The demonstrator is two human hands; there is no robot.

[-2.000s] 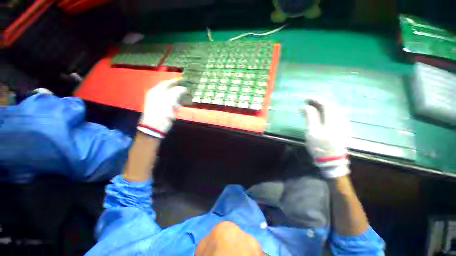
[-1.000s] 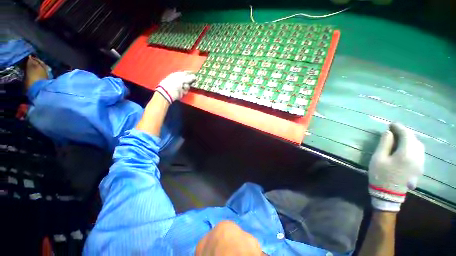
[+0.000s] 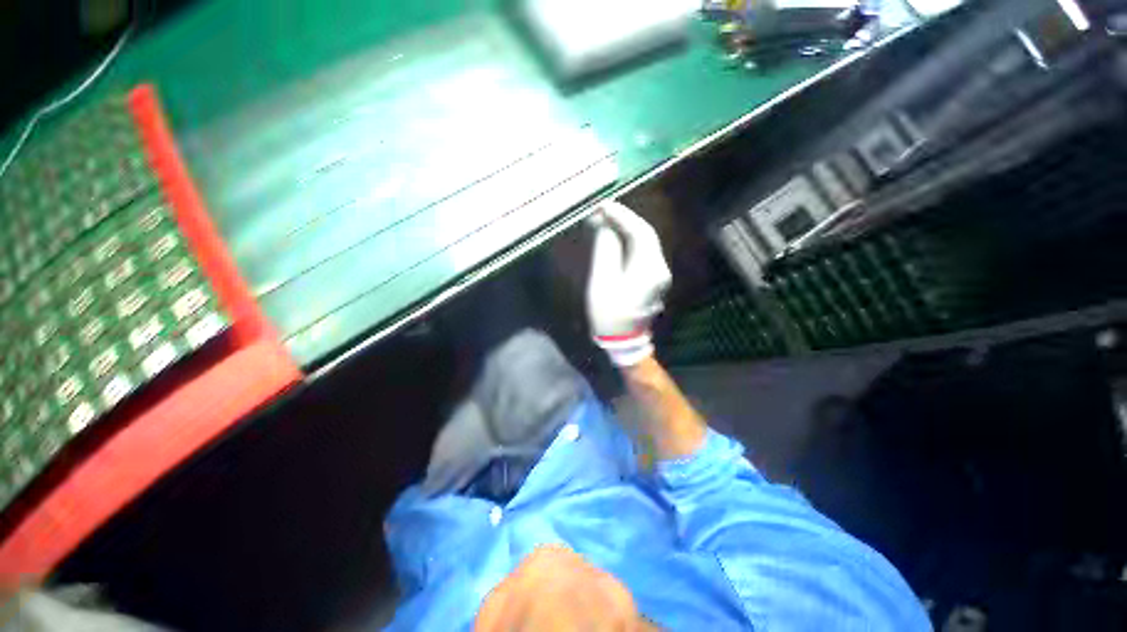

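Observation:
Dense green rows of laid-out PCB strips (image 3: 93,333) lie on the red board (image 3: 161,426) at the left, cut off by the picture's edge. My right hand (image 3: 628,278), in a white glove with a red band, is at the bench's front edge, right of the rows. Its thumb and fingers are a little apart and nothing shows in it. A blurred whitish shape (image 3: 62,614) in the lower-left corner, by the red board, may be my left glove; its fingers are hidden.
A clear lined plastic sheet (image 3: 408,198) lies on the green mat. A white block (image 3: 612,27) and small parts with wires (image 3: 791,27) are at the back. A slotted rack (image 3: 791,222) with green boards stands right of the bench. A white cable (image 3: 68,99) lies behind the rows.
The view has swung right, bringing the rack and white block into view. My right hand has moved to the bench edge by the rack. My left hand is no longer clearly seen.

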